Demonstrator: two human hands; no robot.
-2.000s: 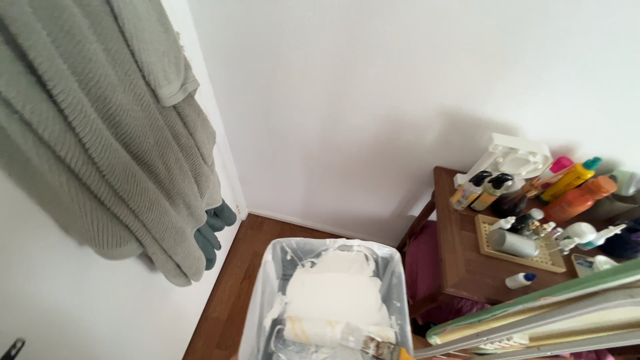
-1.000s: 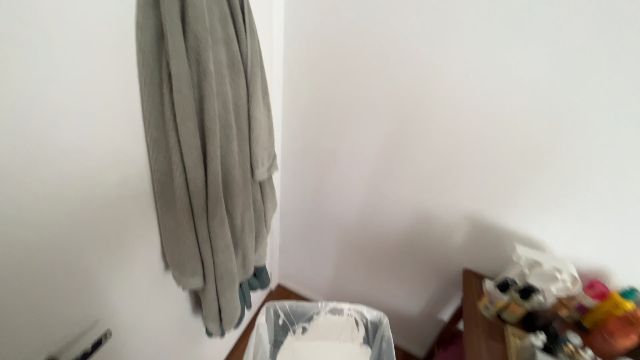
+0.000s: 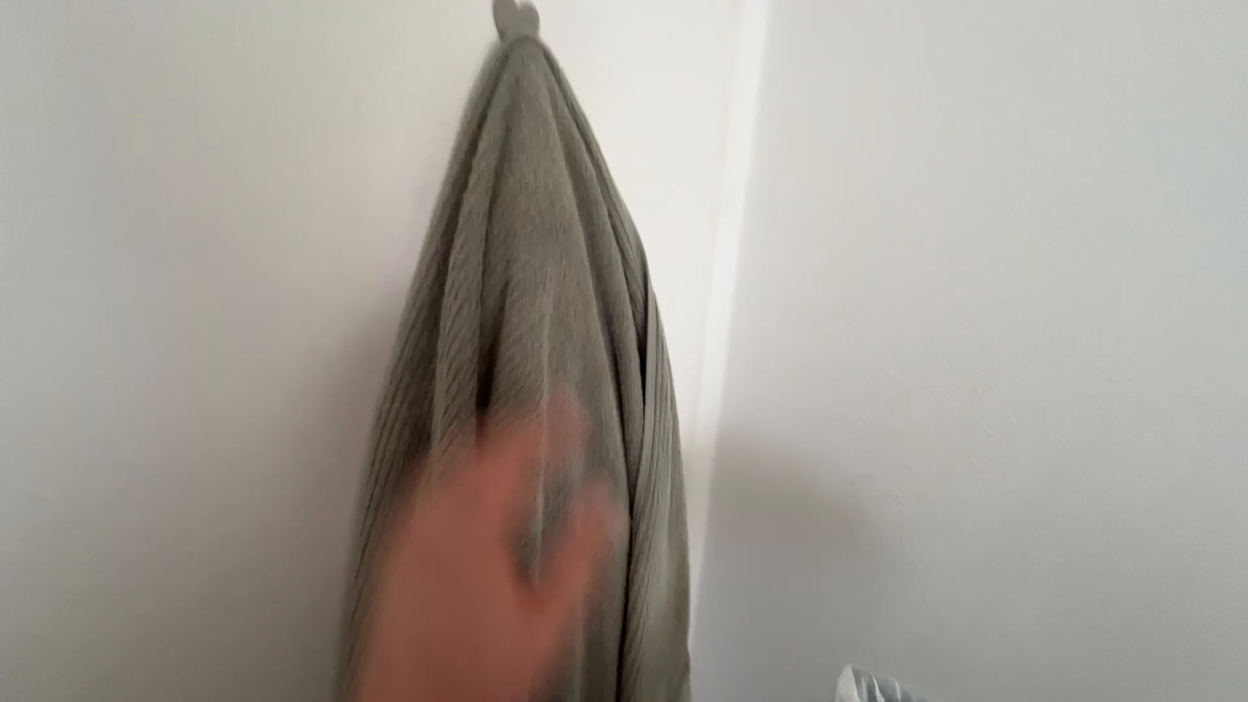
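Note:
A grey ribbed cloth (image 3: 546, 214), a robe or a large towel, hangs in long folds from a small rounded wall hook (image 3: 517, 18). My left hand (image 3: 478, 556), blurred, is raised in front of its lower part. The thumb and forefinger are spread with a gap between them, and nothing shows in the hand. Whether the fingers touch the cloth is unclear. My right hand is out of view.
Pale walls meet at a corner (image 3: 726, 244) just right of the cloth. Low at the right, the edge of a clear plastic bag or liner (image 3: 868, 686) pokes into view.
My left hand has come into view in front of the cloth. The view has swung up and left, so the table with bottles has left it and only a scrap of the lined bin's plastic shows.

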